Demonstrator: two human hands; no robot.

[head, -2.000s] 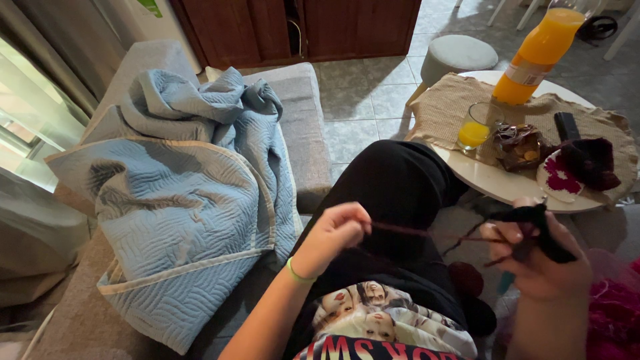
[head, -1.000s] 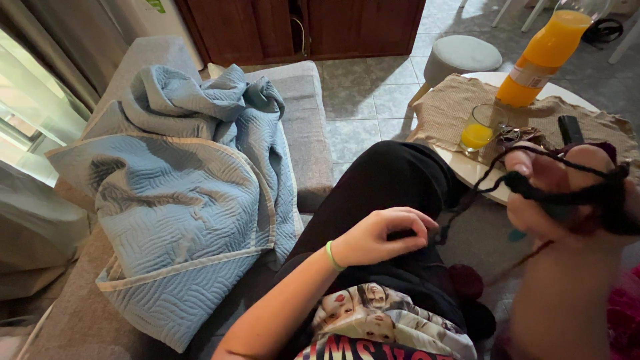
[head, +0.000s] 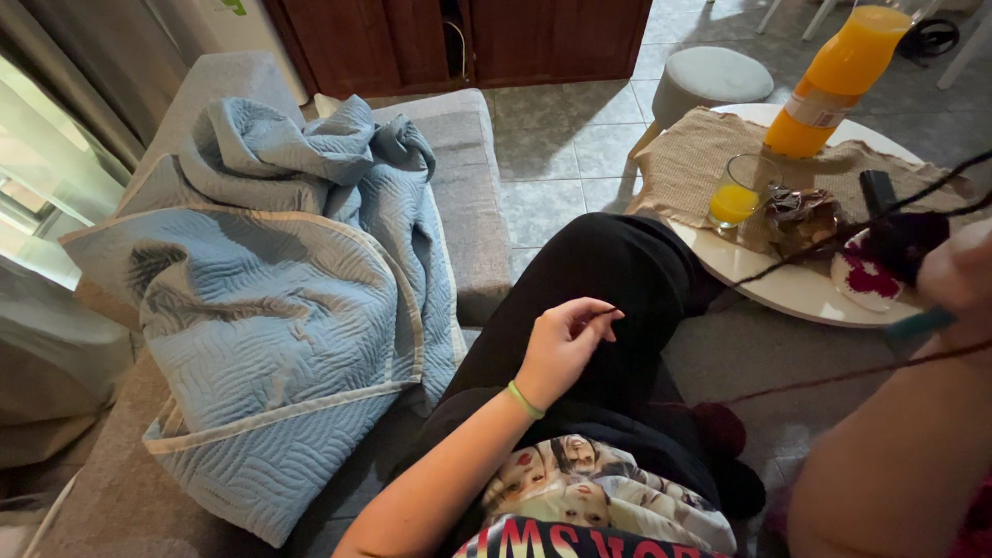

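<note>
My left hand, with a green band at the wrist, pinches a dark yarn strand above my black-clothed leg. My right hand, blurred and cut off by the right edge, is raised beside the table; dark yarn runs from near it down to the left. A teal tool, perhaps a crochet hook handle, shows at that hand. A dark red strand stretches from the right forearm area to a dark red yarn ball by my hip. A black ball lies just below it.
On the round white table are a bottle of orange juice, a glass of juice, a crumpled wrapper and a white-and-magenta piece. A blue quilt covers much of the grey sofa. Behind stands a grey stool.
My right hand has moved to the right, toward the frame's edge, and the dark yarn is drawn out farther. My left hand has moved away from the right one since the oldest frame.
</note>
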